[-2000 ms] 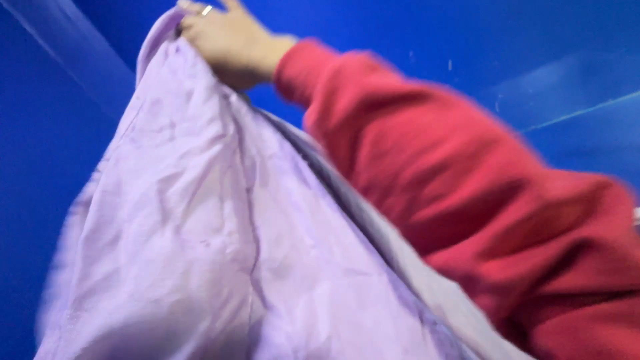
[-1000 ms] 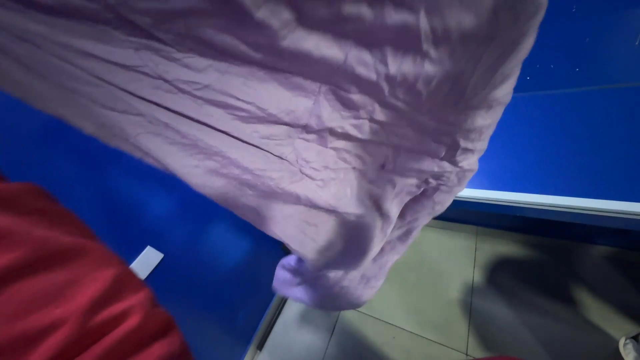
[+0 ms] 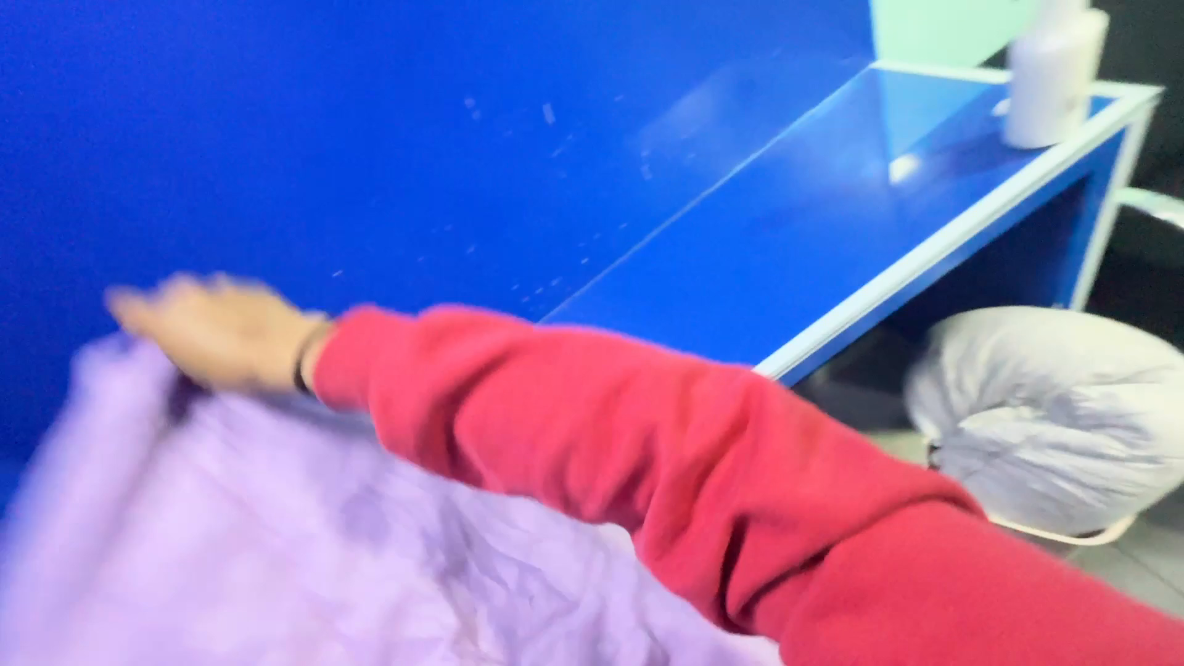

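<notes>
A wrinkled light purple cloth (image 3: 305, 536) spreads over the lower left of the head view, blurred at its left side. At its top edge is my right hand (image 3: 222, 328), closed on the fabric, with a dark band at the wrist and a red sleeve reaching in from the lower right. The fingers are blurred by motion. My left hand is not in the picture.
A blue wall (image 3: 444, 139) stands behind a blue counter (image 3: 740, 250) with a white edge. On the counter's far right end stands a white bottle (image 3: 1050, 88). Below, at the right, a bulging whitish fabric bundle (image 3: 1064, 425) rests near the tiled floor.
The view has swung from the hanging cloth and floor tiles up to the wall and counter. My right hand, out of sight one second ago, is back in view on the cloth.
</notes>
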